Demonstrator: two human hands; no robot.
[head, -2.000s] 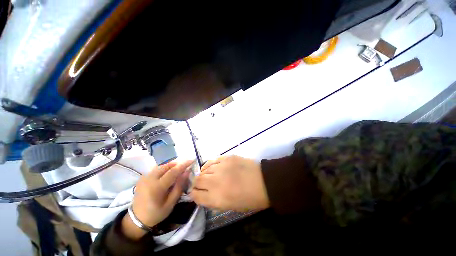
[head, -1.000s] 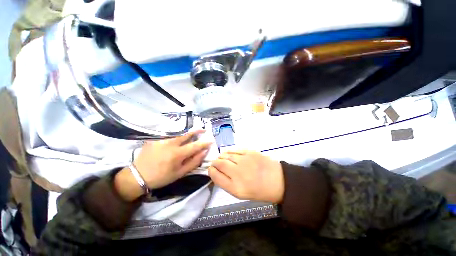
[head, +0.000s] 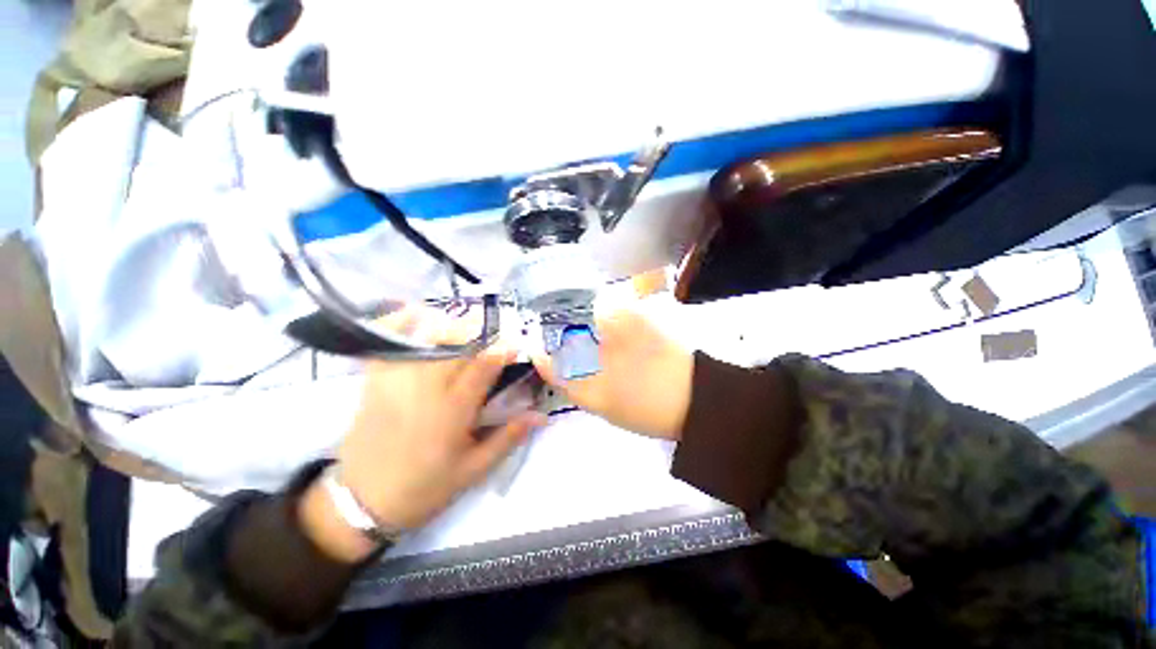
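The white sewing machine head [head: 659, 64] with a blue stripe spans the top. Its presser foot with a blue-grey guard [head: 578, 353] is between my hands. White lining fabric [head: 190, 304] lies left of and under the needle area, with a small dark part at my left fingertips. My left hand [head: 412, 425] lies on the fabric left of the foot, fingers spread; its grip is not clear. My right hand [head: 634, 368] is right against the guard, its fingertips partly hidden behind it.
A glossy dark slab with a brown-orange edge [head: 862, 152] is at the machine arm beside a black band [head: 1090, 114]. Brown patches [head: 1009, 345] lie on the table at right. A ruler strip [head: 571, 548] runs along the front edge. Khaki cloth [head: 121, 57] is at upper left.
The view has swung from the machine's right side to face its head. Both hands have moved up to the presser foot, and the dark piece of work with them is now mostly hidden.
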